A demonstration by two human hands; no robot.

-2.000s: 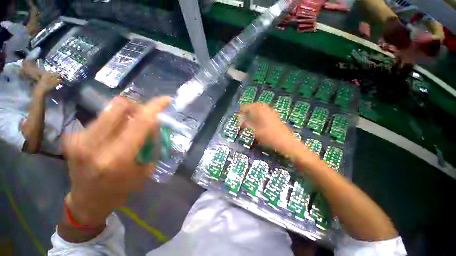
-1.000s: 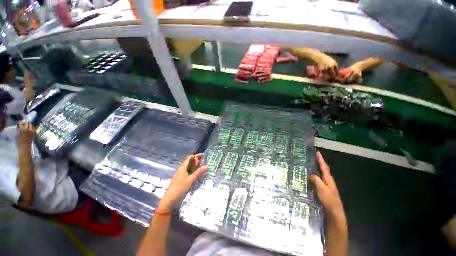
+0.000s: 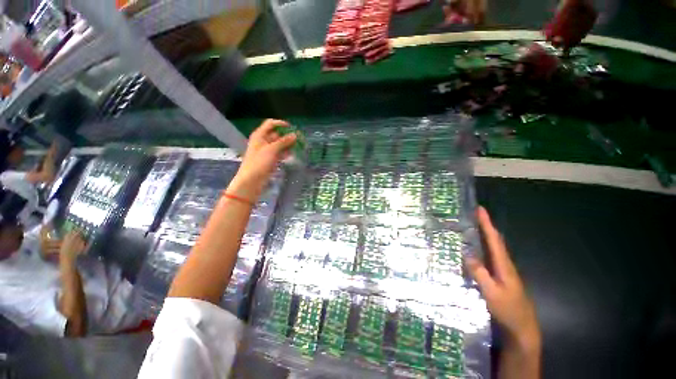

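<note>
A clear, shiny blister tray (image 3: 480, 296) lies in front of me, with rows of green circuit boards (image 3: 382, 255) showing through glare and plastic. My left hand (image 3: 268, 154) is at its far left corner, fingers curled, with a small green board (image 3: 296, 141) at the fingertips; how it also touches the tray is unclear. My right hand (image 3: 505, 285) holds the tray's right edge, thumb over the rim and fingers along the side.
Glossy empty trays (image 3: 174, 255) lie left of the working tray, beside a narrow pale tray (image 3: 154, 194). A neighbour's hand (image 3: 70, 248) is by another filled tray (image 3: 100, 185). Beyond are a metal post (image 3: 178, 92), a loose board heap (image 3: 519, 66) on the green belt, and red bundles (image 3: 358, 33).
Since the boards were bare under my hands, clear plastic has come to cover them. My left hand has moved from the tray's left side to its far corner. The view has tilted down.
</note>
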